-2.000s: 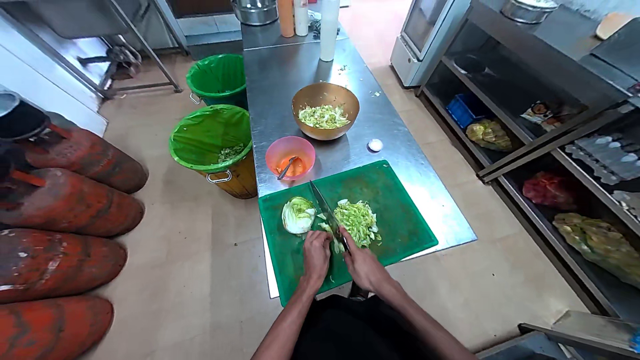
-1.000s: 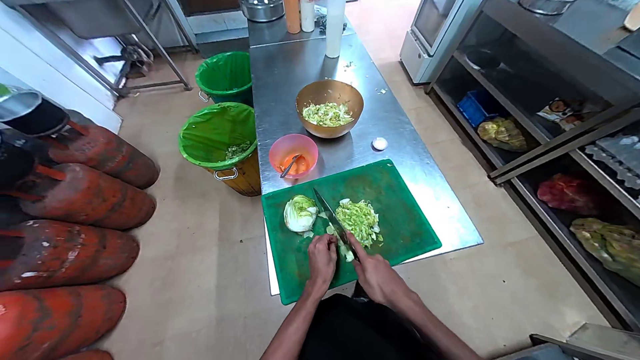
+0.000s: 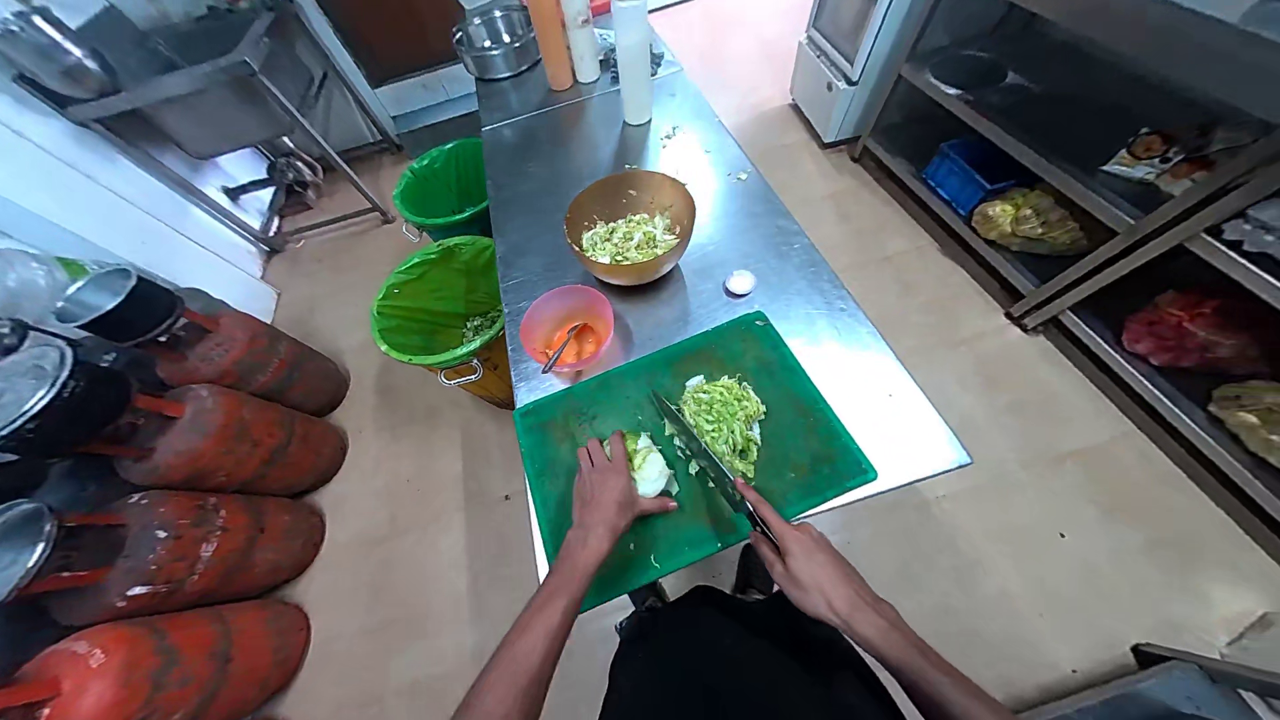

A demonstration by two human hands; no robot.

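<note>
On a green cutting board [image 3: 800, 420], my left hand [image 3: 606, 492] grips a piece of cabbage [image 3: 650, 468] from its left side. My right hand [image 3: 808, 565] holds the handle of a kitchen knife [image 3: 700, 452], whose blade points up and left, beside a pile of shredded cabbage [image 3: 724, 420]. Beyond the board are a pink bowl [image 3: 540, 312] with orange contents and a spoon [image 3: 562, 348], a brown bowl [image 3: 640, 272] holding more shreds, and a white egg [image 3: 740, 282].
The steel table [image 3: 800, 262] carries squeeze bottles [image 3: 633, 60] and a steel pot [image 3: 496, 42] at its far end. Green-lined bins [image 3: 430, 300] stand along its left side. Red gas cylinders [image 3: 230, 445] line the left floor; a shelving rack [image 3: 1030, 290] stands at right.
My left hand has moved left from near the knife onto the cabbage piece, which now lies lower on the board. My right hand still holds the knife.
</note>
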